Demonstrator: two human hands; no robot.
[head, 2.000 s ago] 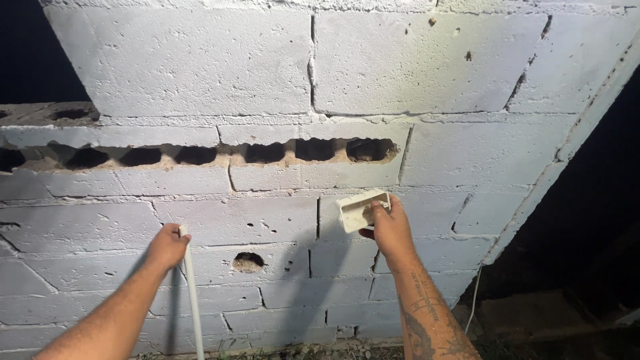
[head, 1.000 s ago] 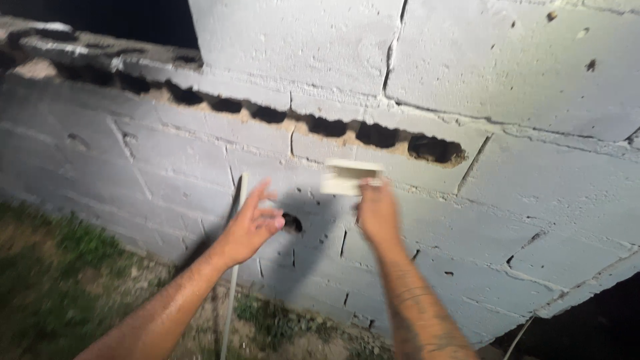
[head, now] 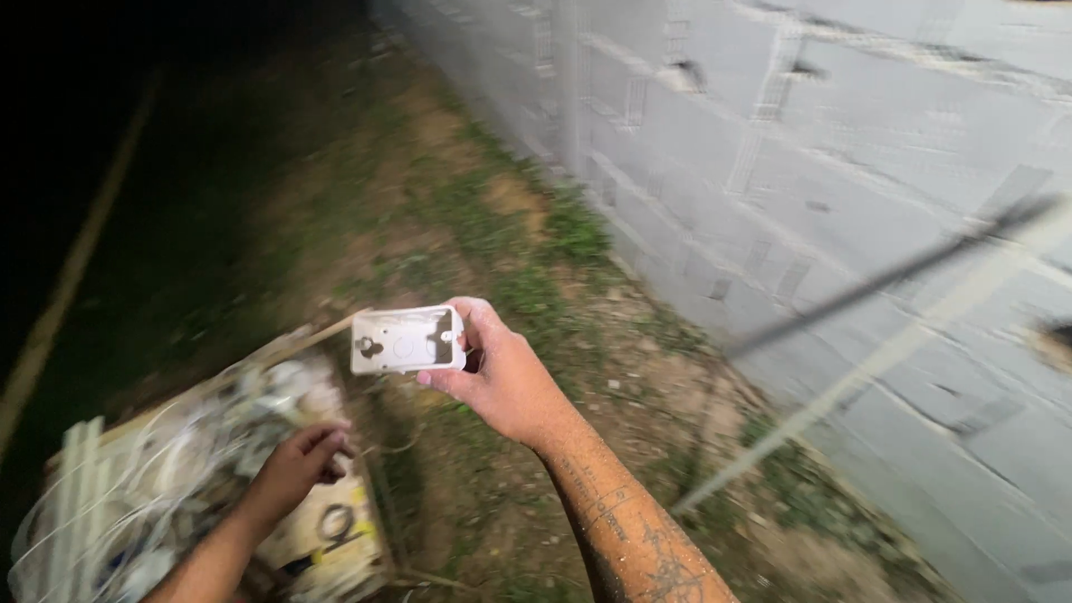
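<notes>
My right hand grips a white plastic electrical box by its right end, the hollow side facing me. Lower left, my left hand is over a surface heaped with supplies, its fingers curled loosely; nothing plainly shows in them. Beneath it are a tangle of pale cable or tubing and a roll of dark tape. White lengths of conduit or trunking lie at the left side of the heap. The left part of the view is blurred.
A painted concrete block wall runs along the right, with a hole at the far right. A pale pole or pipe slants from the ground up against it. Grass and bare soil lie between the wall and the supplies.
My left hand has let go of the pale pipe it held at the wall and is now over the supplies. The right hand keeps the box. The view has swung left and down.
</notes>
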